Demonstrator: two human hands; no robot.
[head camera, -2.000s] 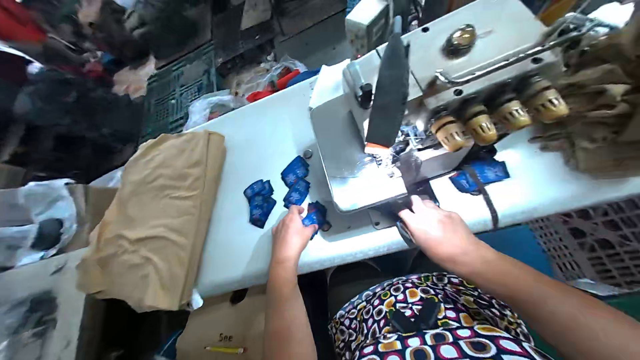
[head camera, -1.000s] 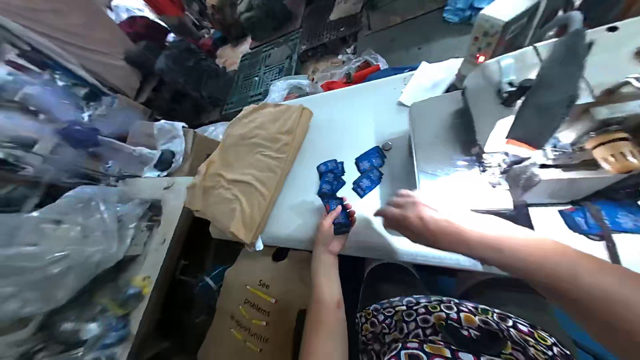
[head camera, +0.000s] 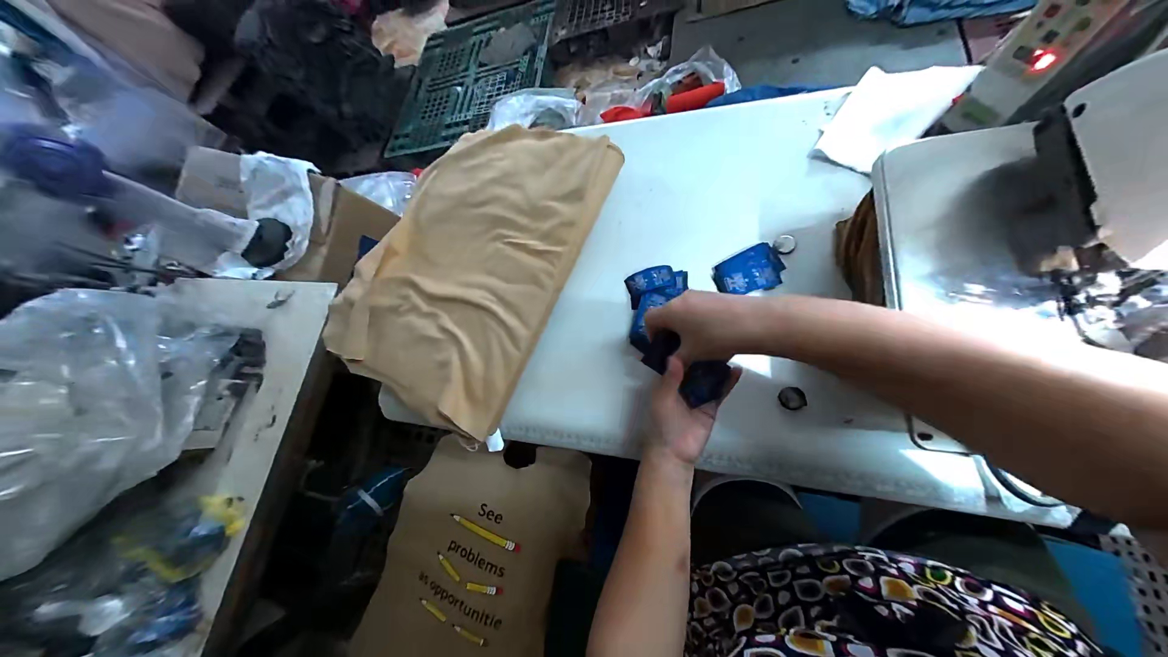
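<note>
My left hand is low on the white sewing table, palm up, holding a dark blue fabric piece. Over it, my right hand reaches in from the right, fingers bent down at a dark piece beside the left thumb; its fingertips are partly hidden. Blue printed fabric pieces lie partly under the right hand. Another small pile of blue printed pieces sits farther right. A folded tan cloth covers the table's left end. On the right stands an industrial sewing machine.
A white sheet lies at the table's back edge, near a control box with a red light. Brown fabric is against the machine's left side. At left are a cardboard box and clear plastic bags. A green crate stands behind.
My right hand has moved left from beside the machine to my left hand and the blue pieces. The view has swung left since the oldest frame.
</note>
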